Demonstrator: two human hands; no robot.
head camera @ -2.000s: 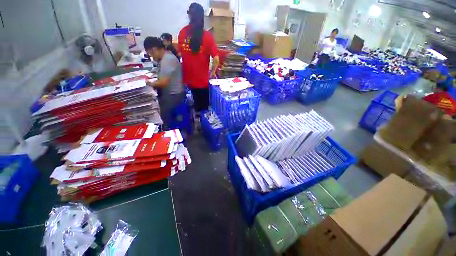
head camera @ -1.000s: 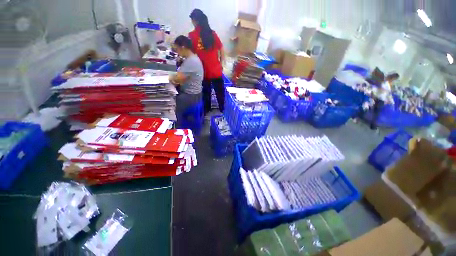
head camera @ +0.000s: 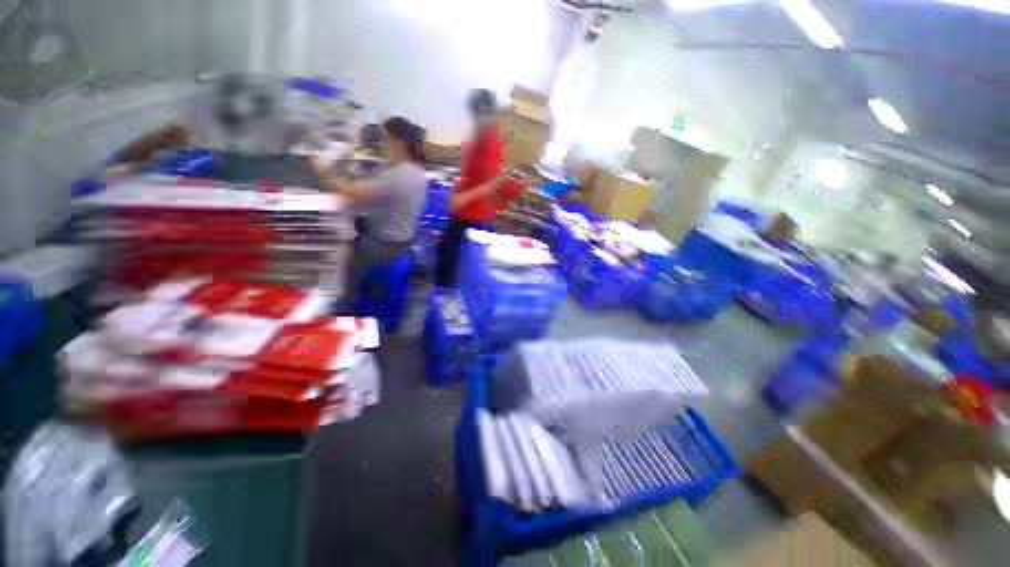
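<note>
Neither of my hands is in the picture. The frame is blurred. Flat red and white retail boxes (head camera: pixel 238 360) lie in a pile on the dark green table (head camera: pixel 238 498) at the left, with a taller stack of them (head camera: pixel 210 238) behind. Clear bags (head camera: pixel 67 493) with white contents lie at the table's near left. A blue crate (head camera: pixel 476 471) stands on the floor right of the table, holding rows of thin white pieces (head camera: pixel 604 382). A green wrapped bundle (head camera: pixel 637 543) is at the crate's near side.
A person in grey (head camera: pixel 393 199) is at the table's far end, beside a person in red (head camera: pixel 478 183). More blue crates (head camera: pixel 515 294) stand behind the near crate. Open brown cartons (head camera: pixel 875 437) are at the right. A dark floor strip (head camera: pixel 382 443) runs between table and crate.
The view has shifted and tilted, so the table, boxes and near crate sit further left. The person in red has turned and stands with an arm bent forward. No hand has appeared.
</note>
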